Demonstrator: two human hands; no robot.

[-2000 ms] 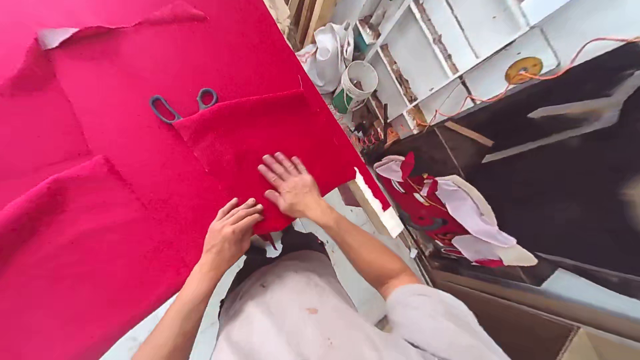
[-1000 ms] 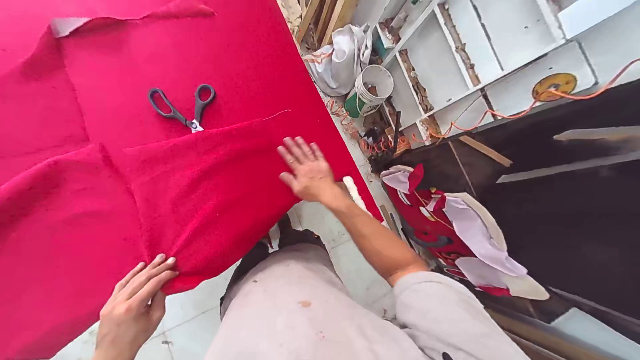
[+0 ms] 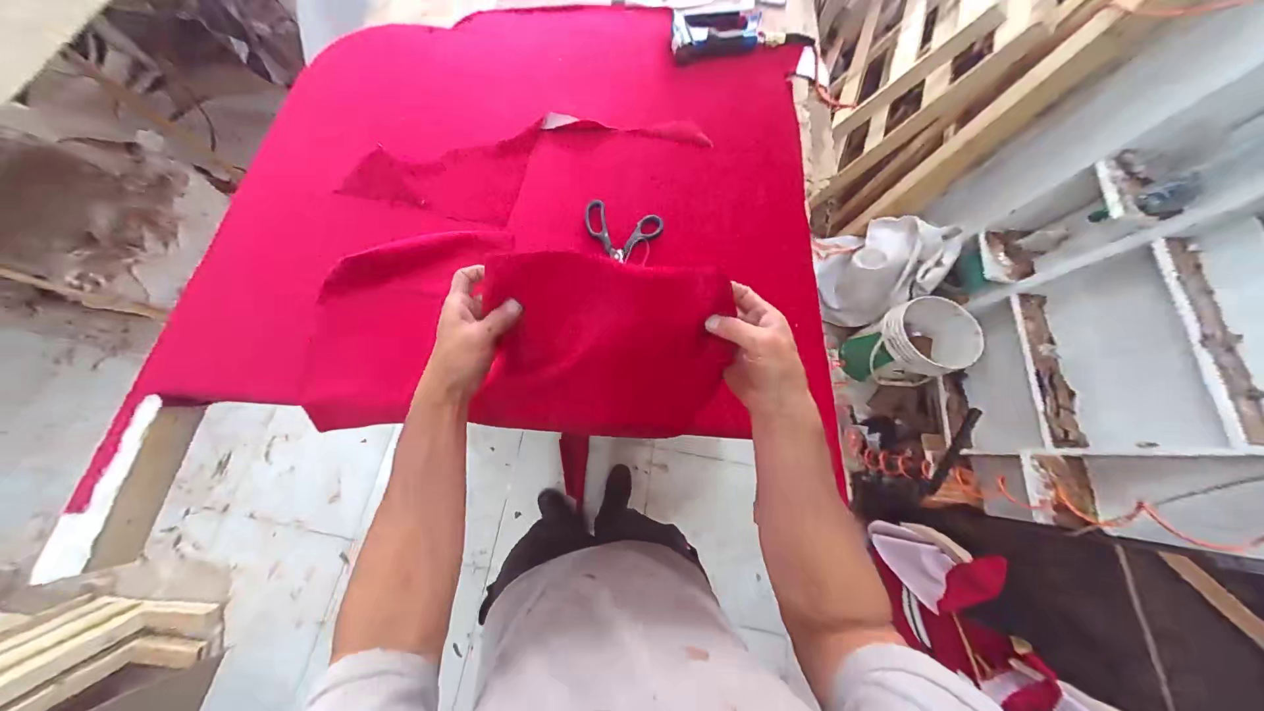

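Observation:
Both hands hold up a piece of red fabric (image 3: 607, 341) by its upper corners, over the near edge of the cloth-covered work surface. My left hand (image 3: 469, 331) pinches the left corner, thumb on top. My right hand (image 3: 758, 341) grips the right corner in the same way; the fingers behind the cloth are partly hidden. Just beyond the held piece lie scissors (image 3: 620, 235) with dark handles spread apart, their blades mostly hidden. More red fabric (image 3: 415, 286) lies folded to the left, and a loose red strip (image 3: 444, 173) with a pale turned-up corner is farther back.
A blue and black tool (image 3: 716, 35) rests at the far right corner of the surface. On the floor to the right stand a white bucket (image 3: 938, 336), a white sack (image 3: 884, 267) and wooden slats (image 3: 948, 109). An orange coiled hose (image 3: 1017, 499) runs at the lower right, near red and white fabric pieces (image 3: 938, 592).
Earlier both hands lay flat on or near the red cloth; now they grip a piece of it and hold it up. The view has shifted and turned markedly.

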